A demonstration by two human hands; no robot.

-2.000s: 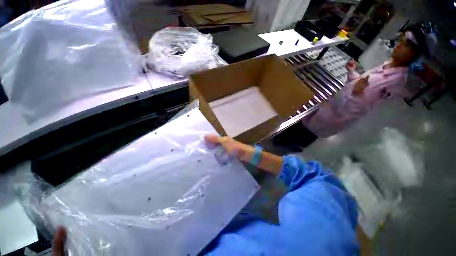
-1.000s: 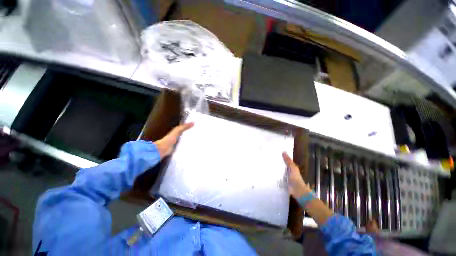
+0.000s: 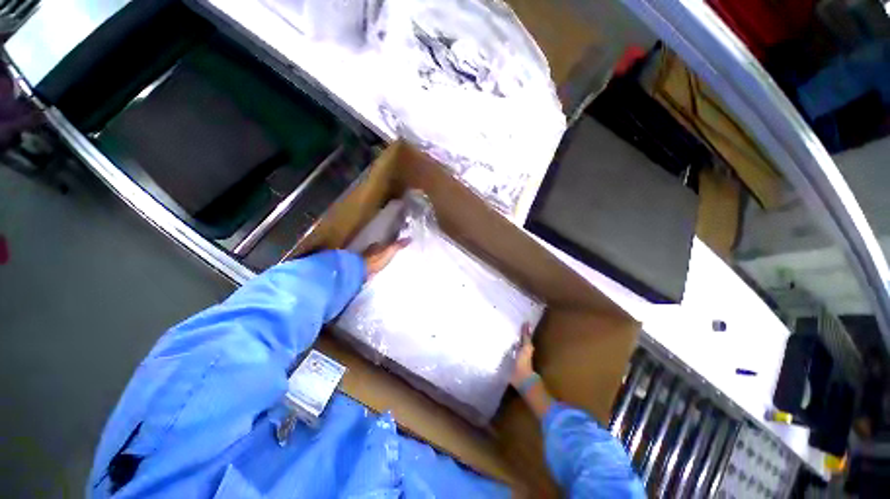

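A metal-cased unit [image 3: 444, 312] in a clear, shiny plastic bag lies flat and low inside an open brown carton [image 3: 586, 361]. My left hand [image 3: 386, 255] is on the unit's left end, where the bag [image 3: 418, 207] bunches up. My right hand [image 3: 525, 359] is at the unit's right end, fingers along its edge, with the forearm reaching over the carton's near wall. The fingertips at the unit's edges are partly hidden. The carton floor under the unit is hidden.
A heap of clear plastic bags [image 3: 468, 88] and a black flat case [image 3: 620, 210] lie on the white bench [image 3: 737, 322] beyond the carton. Steel rollers [image 3: 673, 429] run to the right. A dark green conveyor plate [image 3: 322, 136] and a dark slab [image 3: 190, 136] are to the left.
The unit has gone from above the carton's opening down into it, with both hands following. Before that it was held beside the carton. The view has turned, and the neighbouring person is out of view.
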